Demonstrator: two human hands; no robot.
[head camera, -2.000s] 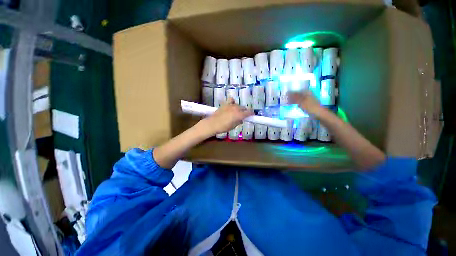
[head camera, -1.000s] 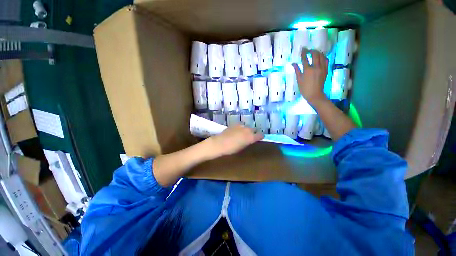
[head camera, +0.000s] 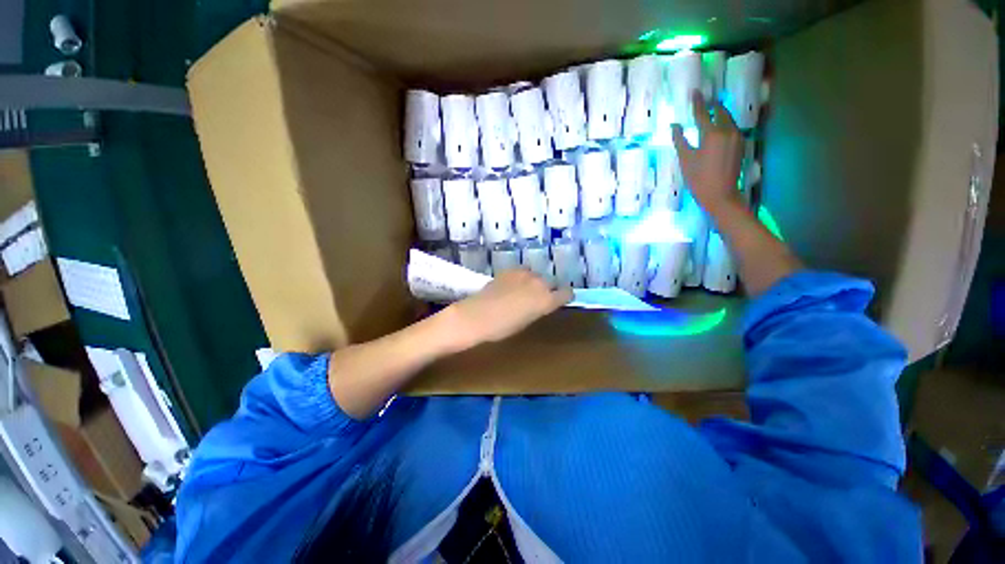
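Note:
White cylindrical units (head camera: 494, 209) lie in three tight rows inside an open brown carton (head camera: 573, 358). My left hand (head camera: 510, 305) holds a curling white label sheet (head camera: 441, 275) over the near row, at the near wall. My right hand (head camera: 714, 154) rests on the far row near its right end, fingers spread towards a unit (head camera: 683, 79). Whether a label is at my right fingertips is too small to tell. Bright cyan light glows around the units beside my right hand, and a green glow (head camera: 680, 43) shows on the far wall.
The carton's left flap (head camera: 248, 187) and right flap (head camera: 953, 187) stand open. Paper sheets (head camera: 94, 289) lie on the green surface at left, near a white power strip (head camera: 44, 463). Loose white units (head camera: 65, 34) lie at the upper left. Another small carton is at the lower left.
My right hand has moved from the middle row up to the far row and slightly right. My left hand still holds the sheet, now lower against the near wall. The view has shifted.

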